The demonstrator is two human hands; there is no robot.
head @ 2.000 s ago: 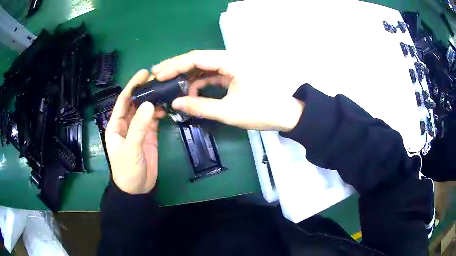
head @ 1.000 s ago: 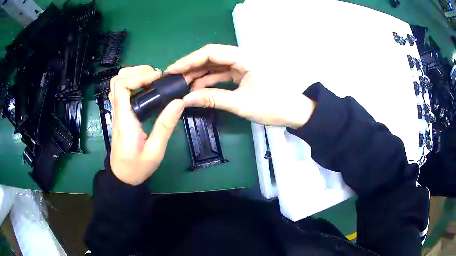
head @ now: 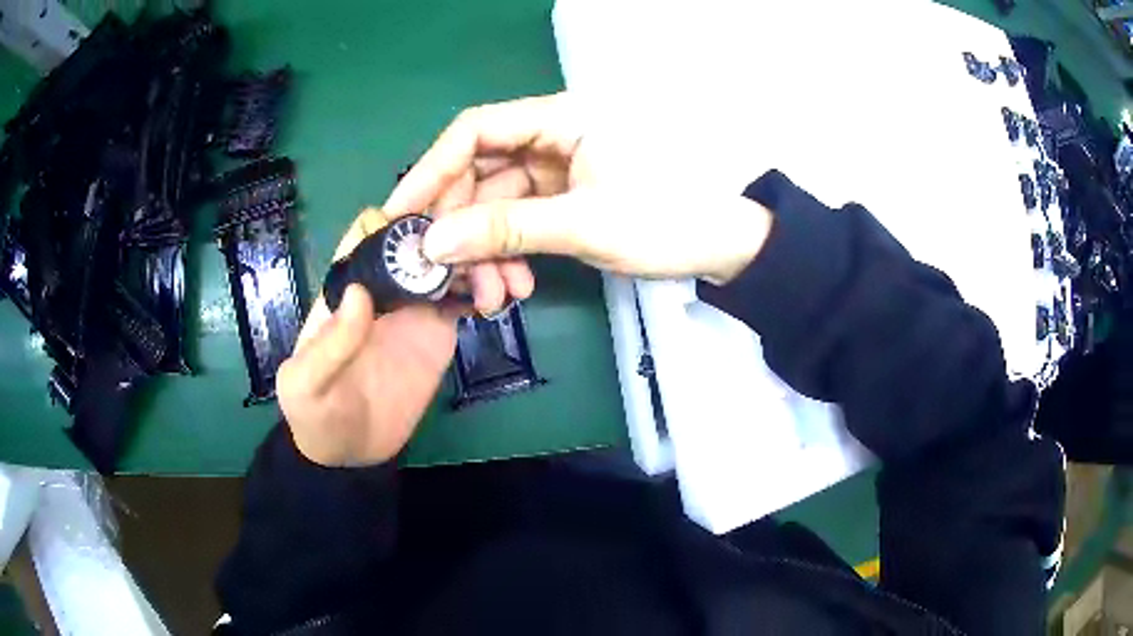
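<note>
My left hand (head: pixel 360 379) is closed around a short black cylindrical sleeve (head: pixel 360 276). The sleeve's end faces up to the right and shows a round face with silvery spokes (head: pixel 411 255), which looks like a motor unit. My right hand (head: pixel 534 205) has its thumb on the edge of that face, with its other fingers curled behind. Whether it grips the unit or only presses it cannot be told. A black housing shell (head: pixel 492 354) lies on the green bench just below the hands, its upper end hidden by them.
Another housing shell (head: pixel 263 292) lies left of my left hand. A large pile of black housings (head: pixel 112 186) is at the left. White foam sheets (head: pixel 795 112) lie at the right, with small dark units (head: pixel 1041 236) along their far edge. Clear film (head: pixel 87 547) hangs at lower left.
The sleeve has turned from lying sideways with its side showing, so its spoked end now faces the camera. My right thumb has moved onto that end. The view has shifted slightly.
</note>
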